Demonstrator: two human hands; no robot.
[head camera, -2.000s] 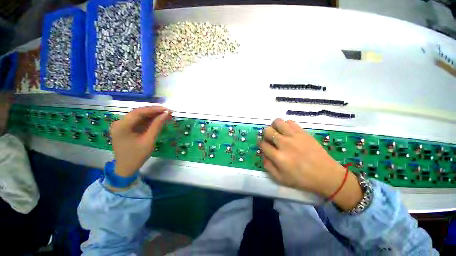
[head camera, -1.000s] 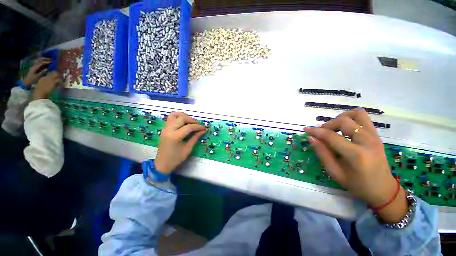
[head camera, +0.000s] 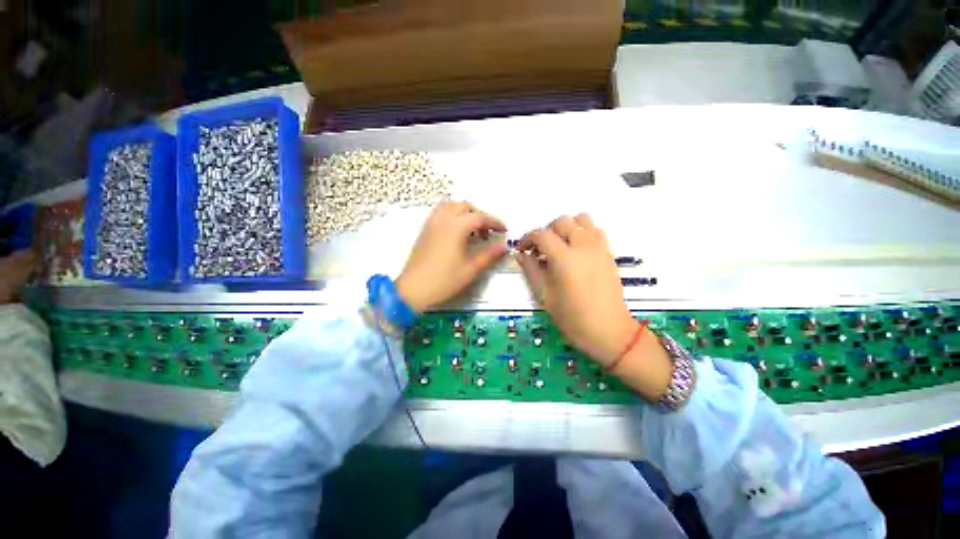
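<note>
My left hand (head camera: 453, 258) and my right hand (head camera: 574, 276) are nearly together above the white surface behind the boards, fingertips close on either side of a small dark piece (head camera: 513, 243). Whether either hand grips it cannot be told. Thin black strips of parts (head camera: 638, 281) lie on the surface, partly hidden by my right hand. The green circuit boards (head camera: 484, 347), dotted with small parts, run in a long row in front of me, partly under my forearms and wrists.
Two blue bins (head camera: 292, 200) of silvery cylinders stand at the left. A cream pile (head camera: 368, 187) lies beside them, an orange-brown pile (head camera: 63, 240) farther left. A brown cardboard box (head camera: 453, 53) is behind. A dark piece (head camera: 638, 179) and pale taped strip (head camera: 895, 163) lie right. Another person's sleeve (head camera: 26, 379) shows left.
My hands have left the boards, where they were wide apart, and come together at the black strips. The view has tilted up, showing the cardboard box.
</note>
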